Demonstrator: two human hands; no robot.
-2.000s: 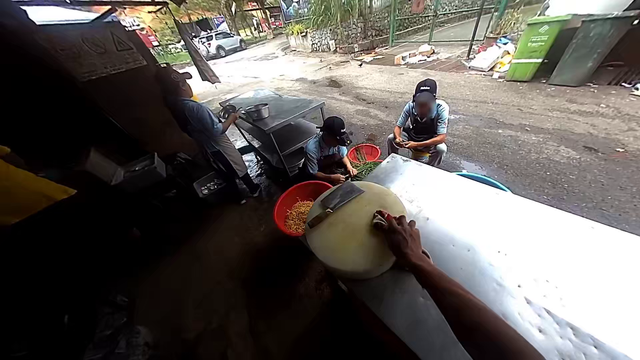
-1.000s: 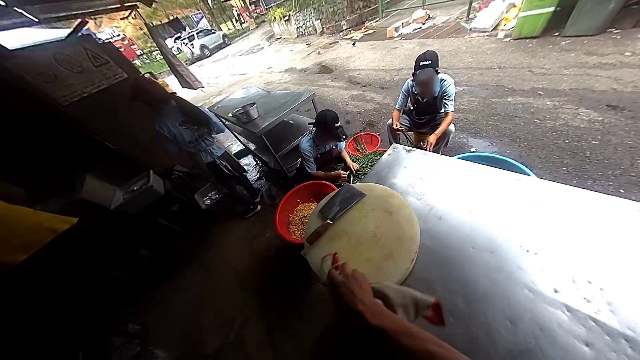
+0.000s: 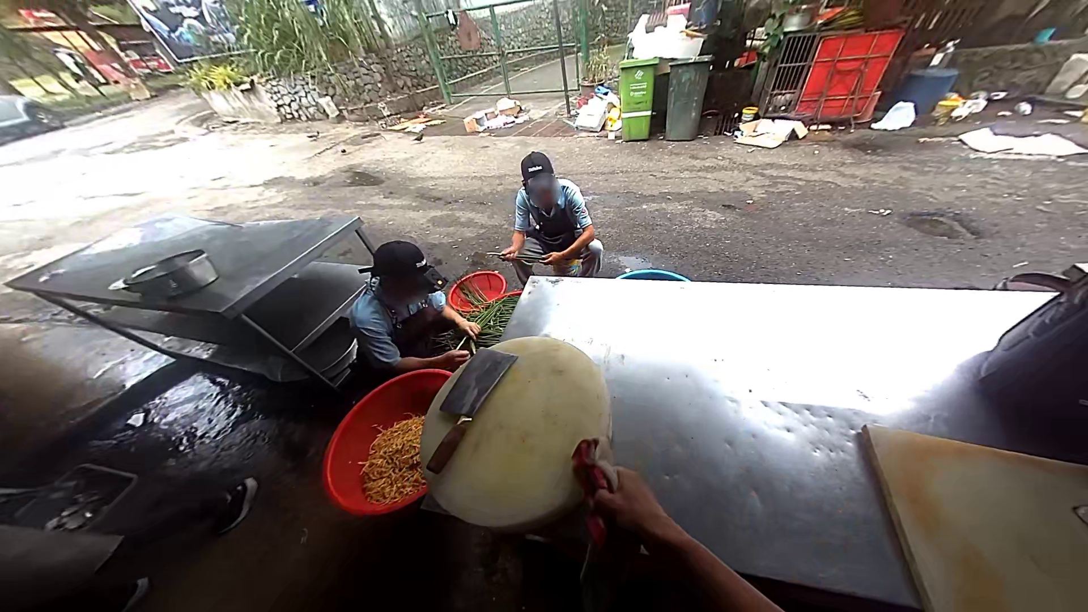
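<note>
My right hand (image 3: 627, 508) is closed around a cloth (image 3: 592, 489) with red parts, at the lower right rim of a thick round chopping board (image 3: 531, 425). The cloth hangs down past the board's side into shadow. On the left part of the board lies a cleaver (image 3: 478, 382), its dark blade pointing away and its wooden handle toward the near left edge. Just left of the board, a red plastic basin (image 3: 348, 455) holds a heap of thin yellowish strips (image 3: 396, 460). My left hand does not show.
Under the board's right side runs a metal table (image 3: 731, 476), with a rectangular cutting board (image 3: 977, 518) and a dark bag (image 3: 1041, 365) at right. Two co-workers (image 3: 395, 319) (image 3: 552, 221) sit low beyond, handling long green stalks (image 3: 491, 319). A steel table (image 3: 246, 263) bearing a pot (image 3: 174, 274) stands left.
My right hand has moved from the board's near edge to its lower right rim, with the cloth still in it. The cleaver stays on the board. The view has swung to the right.
</note>
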